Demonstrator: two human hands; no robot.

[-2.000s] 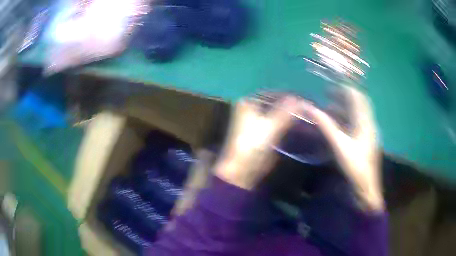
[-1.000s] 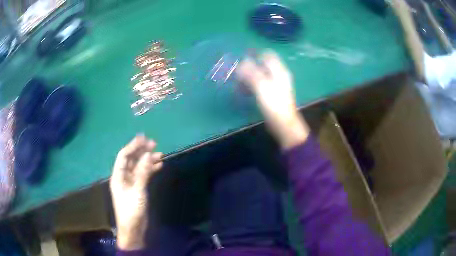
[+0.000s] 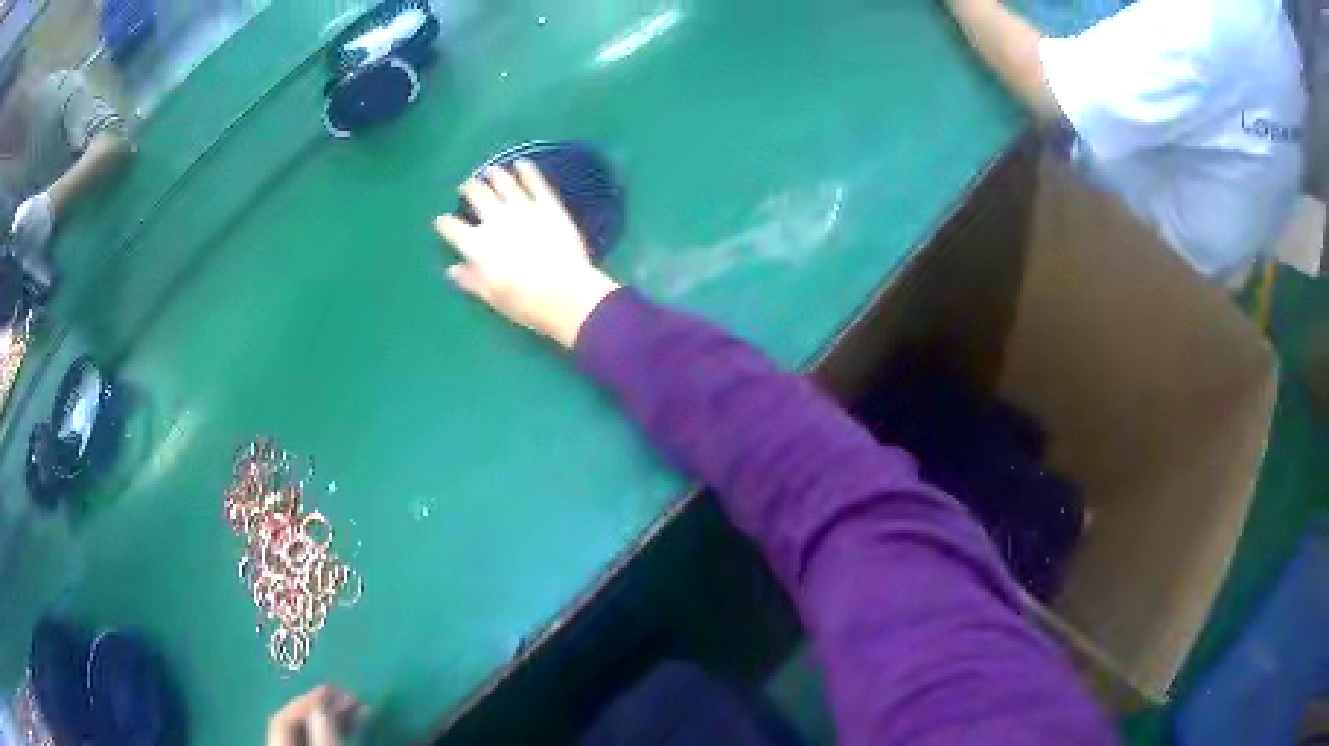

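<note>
My right hand (image 3: 528, 262) lies with its fingers spread over the left part of a dark round fan grille (image 3: 595, 197) on the green bench. It hides part of the grille, and no grip on the rim shows. My left hand (image 3: 318, 717) is at the bottom edge, mostly cut off. Only a few bent fingers show. A pile of loose copper-coloured rings (image 3: 296, 566) lies on the bench beyond them.
Dark grilles (image 3: 131, 692) lie at the lower left. Dark round parts (image 3: 373, 96) stand at the far side, and more (image 3: 76, 415) at the left. An open carton (image 3: 1151, 423) with dark contents is below the bench edge. A person in white (image 3: 1181, 110) is upper right; another arm shows upper left.
The view has swung to the right. My right hand has moved from mid-bench, with a blurred disc by it, out to the grille farther right. My left hand has dropped mostly out of view.
</note>
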